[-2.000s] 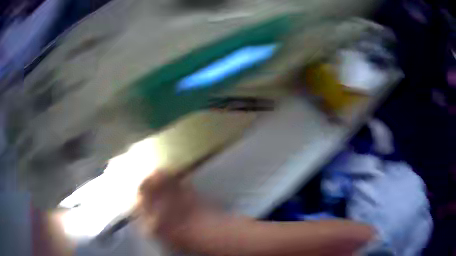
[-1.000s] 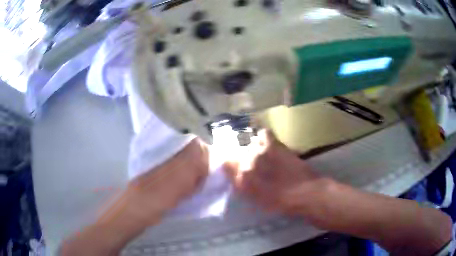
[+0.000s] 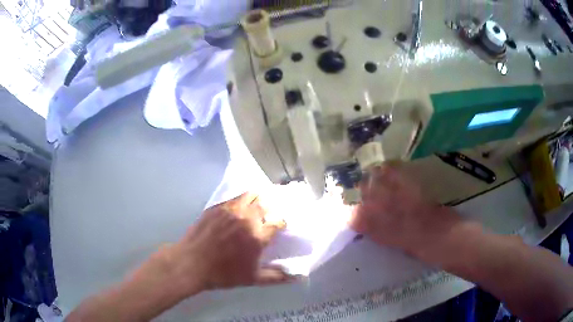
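Observation:
A white garment piece [image 3: 295, 242] lies under the needle area of the cream sewing machine head [image 3: 339, 75]. The lamp glare whitens the needle area, so the presser foot and needle are hidden. My left hand [image 3: 235, 242] is on the cloth left of the needle, thumb and fingers spread around its front part, with cloth between them. My right hand [image 3: 399, 204] is at the right of the needle, just below the tension knob [image 3: 369, 153], its fingertips near the cloth's right edge; whether it grips cloth is lost in the glare.
More white cloth [image 3: 188, 88] lies behind and left of the head, by a pale bar [image 3: 147, 58]. A green control panel [image 3: 480, 119] is at the right. Dark thread snips [image 3: 468, 166] lie below it, near a yellow tray [image 3: 541, 176]. A printed scale [image 3: 352, 299] runs along the table's front.
The blur has cleared and the camera view has shifted. My left hand has opened out over the front of the cloth. My right hand is now higher, close under the tension knob.

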